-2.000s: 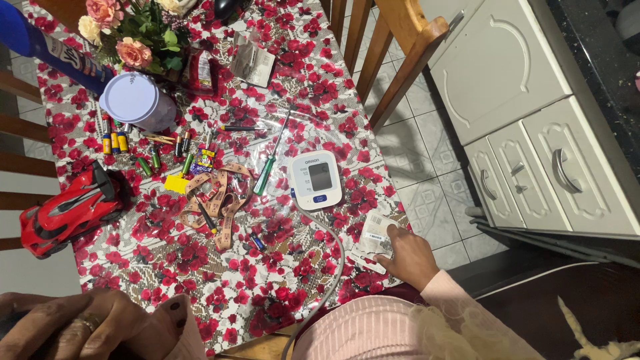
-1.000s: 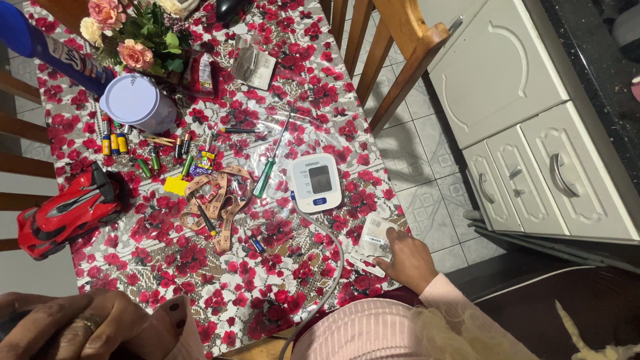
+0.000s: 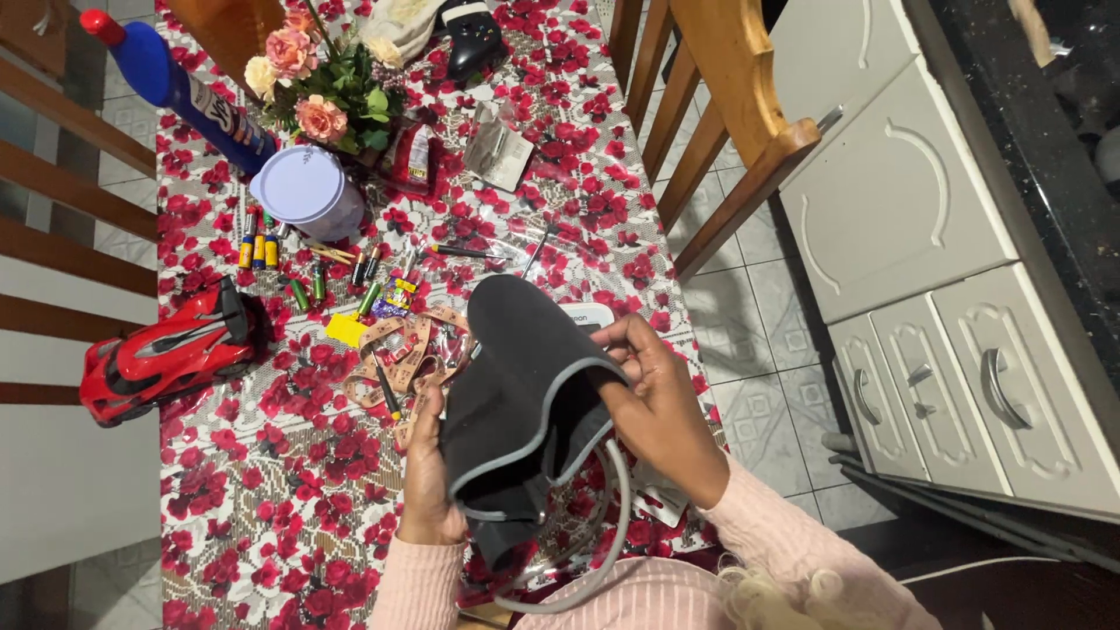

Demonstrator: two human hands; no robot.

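Note:
A black blood pressure cuff [image 3: 516,376] with grey edging is held up over the table between both hands. My left hand [image 3: 430,481] grips its left side, thumb on the outer face. On the right, my right hand [image 3: 652,385] pinches the upper right edge of the cuff. A grey air tube [image 3: 623,516] curves below the cuff toward my lap. Behind the cuff, the white blood pressure monitor [image 3: 588,313] is mostly hidden. A tape measure [image 3: 409,350] and a small screwdriver [image 3: 385,385] lie just left of the cuff.
A red toy car [image 3: 166,354] stands at the left. Several batteries [image 3: 259,251], a lidded plastic tub [image 3: 311,197], a blue bottle [image 3: 188,101] and flowers [image 3: 322,118] are farther back. A wooden chair [image 3: 744,114] borders the table's right side; a blister package [image 3: 658,503] lies near my right forearm.
The cuff has come into view, now held in both hands over the monitor. My right hand has left the package at the table's right edge; my left hand has moved right from the lower left.

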